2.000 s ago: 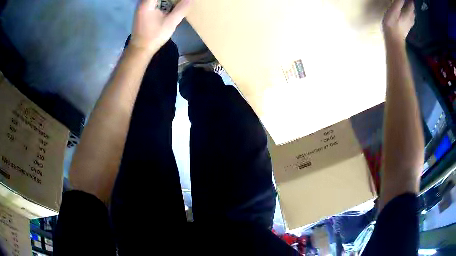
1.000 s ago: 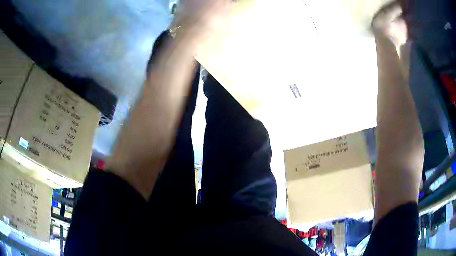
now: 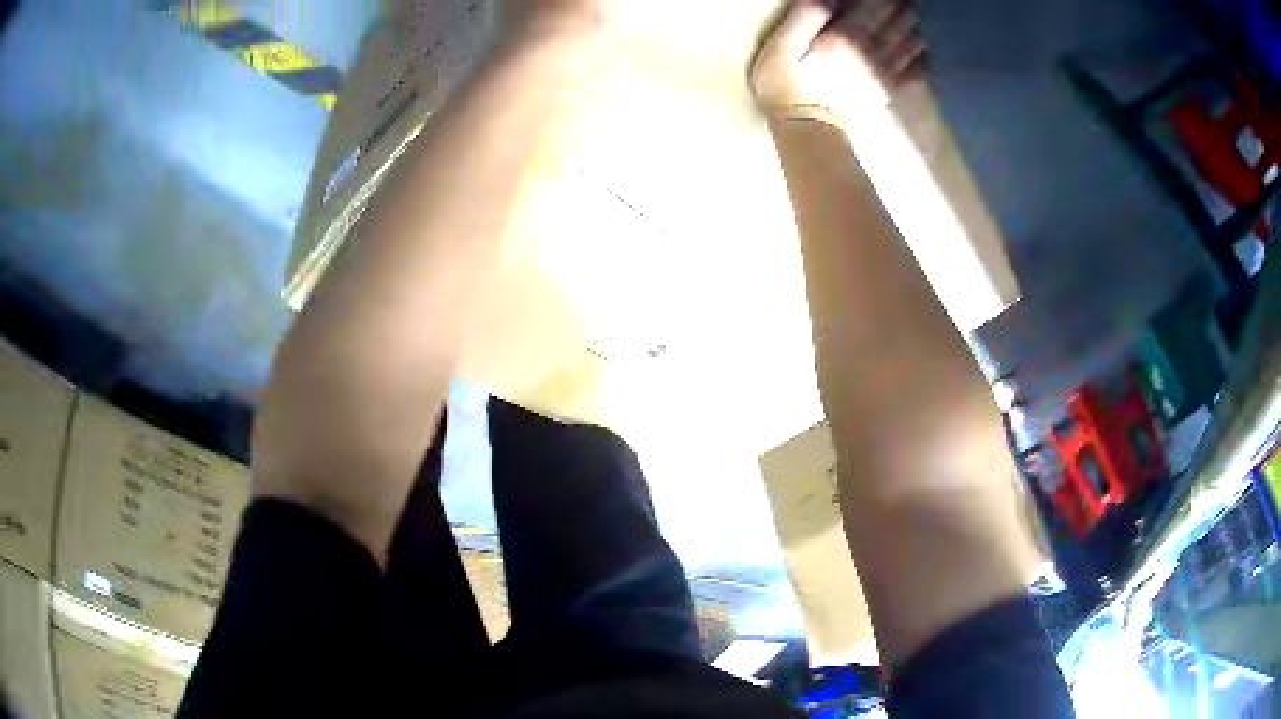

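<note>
A large brown shipping carton [image 3: 660, 281], badly overexposed, fills the middle in front of my legs. My left hand [image 3: 562, 17] is at the top edge of the picture over the carton, blurred and mostly cut off, so its fingers do not show. My right hand [image 3: 839, 63] lies at the carton's upper right part, fingers bent and spread toward the right; glare hides whether it grips anything.
Another carton [image 3: 377, 141] stands at the upper left, near yellow-and-black floor tape [image 3: 267, 54]. Stacked cartons [image 3: 148, 513] are at the lower left. A smaller-looking carton [image 3: 808, 548] shows beside my right forearm. Red stools [image 3: 1103, 457] are at the right.
The view has shifted. My right hand has moved inward, closer to my left hand, over the carton. Another carton and floor tape have come into view at the upper left, red stools at the right.
</note>
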